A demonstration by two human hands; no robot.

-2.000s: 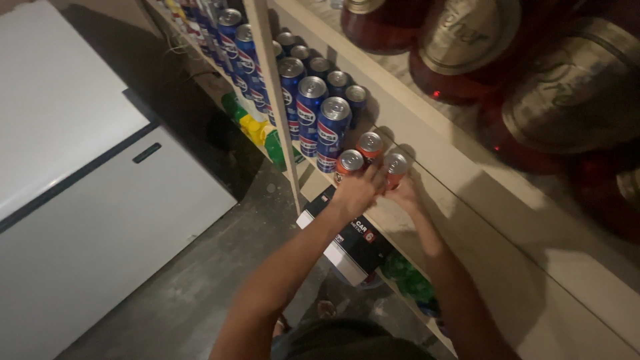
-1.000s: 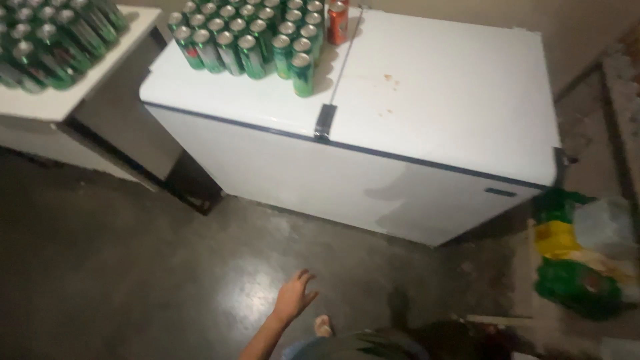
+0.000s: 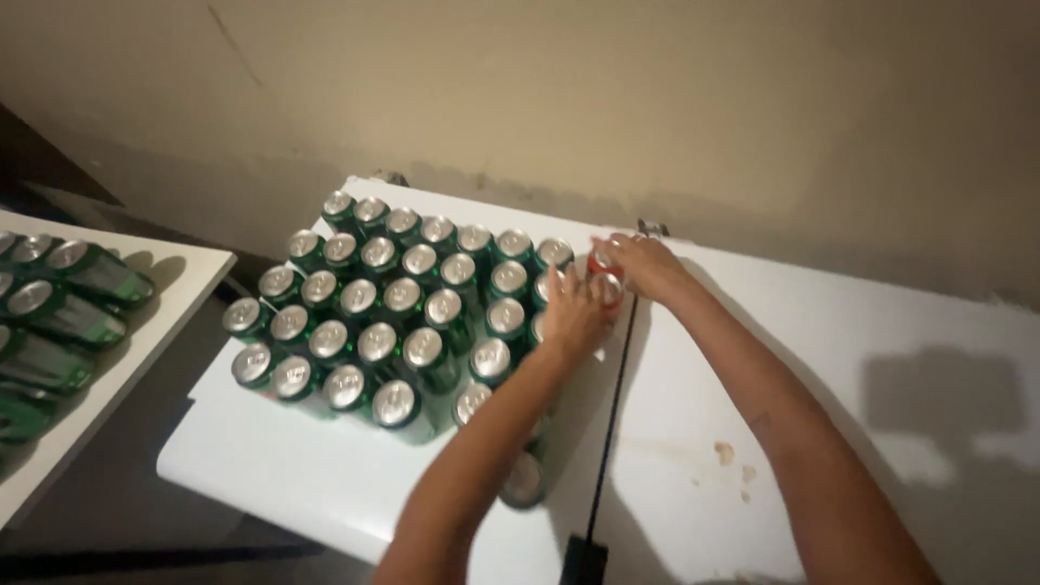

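Observation:
Two red soda cans stand near the seam of the white chest freezer lid (image 3: 691,504), at the right end of many green cans (image 3: 422,349) with silver tops. My right hand (image 3: 642,264) reaches over the rear red can (image 3: 600,262), its fingers curled at the can's top. Nearer me, my left hand (image 3: 578,313) is at the front red can (image 3: 611,292), its fingers spread over that can and the edge of the green rows. Blur and the fingers hide much of both red cans, so the exact grip of either hand does not show.
At the left is a white table (image 3: 195,280) with more green cans (image 3: 89,272) on it. The beige wall (image 3: 520,106) rises behind the freezer. A black latch (image 3: 583,561) sits at the lid's front edge, and brownish marks lie on the right lid.
The view has swung from the shelf of blue and red cans to the freezer top. Both my hands have moved to the red cans there; one second ago one hand showed, over the floor.

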